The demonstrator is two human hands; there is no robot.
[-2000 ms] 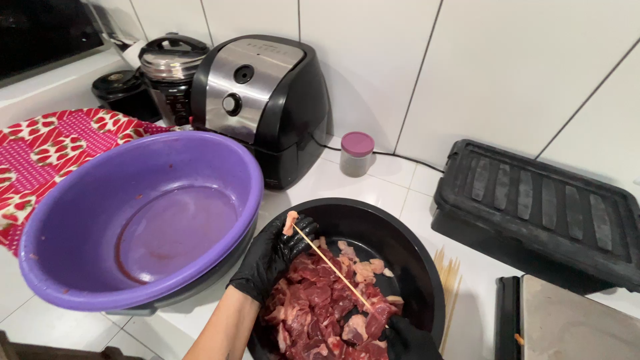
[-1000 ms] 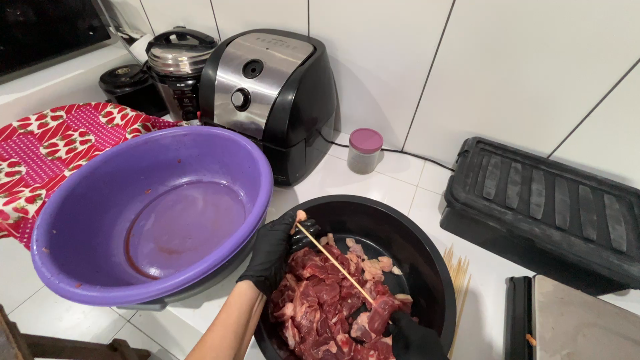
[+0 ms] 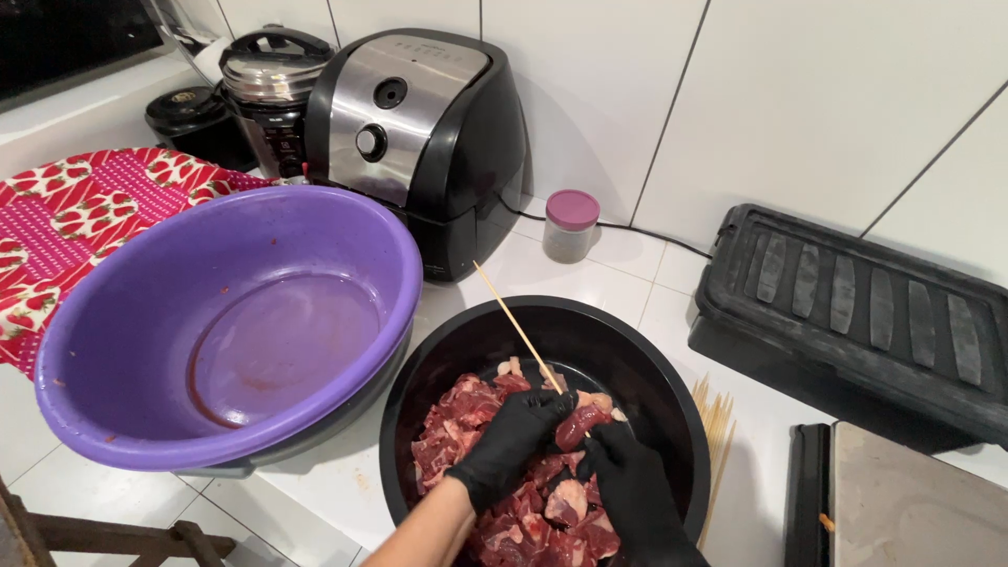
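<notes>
A round black pan [image 3: 669, 346] holds many pieces of raw red meat [image 3: 465, 409] and some paler fatty pieces. Over it, my left hand [image 3: 520, 433] in a black glove grips a wooden skewer [image 3: 516, 323], whose bare end points up and to the left. A piece of red meat [image 3: 577, 428] sits between my two hands at the skewer's lower end. My right hand [image 3: 630, 480], also black-gloved, is just right of this piece, with its fingertips near the lower skewer tip; its grip is partly hidden. Several loose skewers [image 3: 715, 425] lie on the counter against the pan's right side.
A large purple basin [image 3: 79, 315] with reddish liquid traces stands left of the pan. Behind are an air fryer [image 3: 417, 134], an electric pressure cooker [image 3: 276, 94] and a pink-lidded jar [image 3: 570, 227]. A black lidded box [image 3: 850, 315] stands right, a strawberry-print cloth [image 3: 87, 213] far left.
My left hand has moved from the skewer's upper end down to its lower part, close to my right hand. The pale piece seen at the upper end earlier no longer shows there.
</notes>
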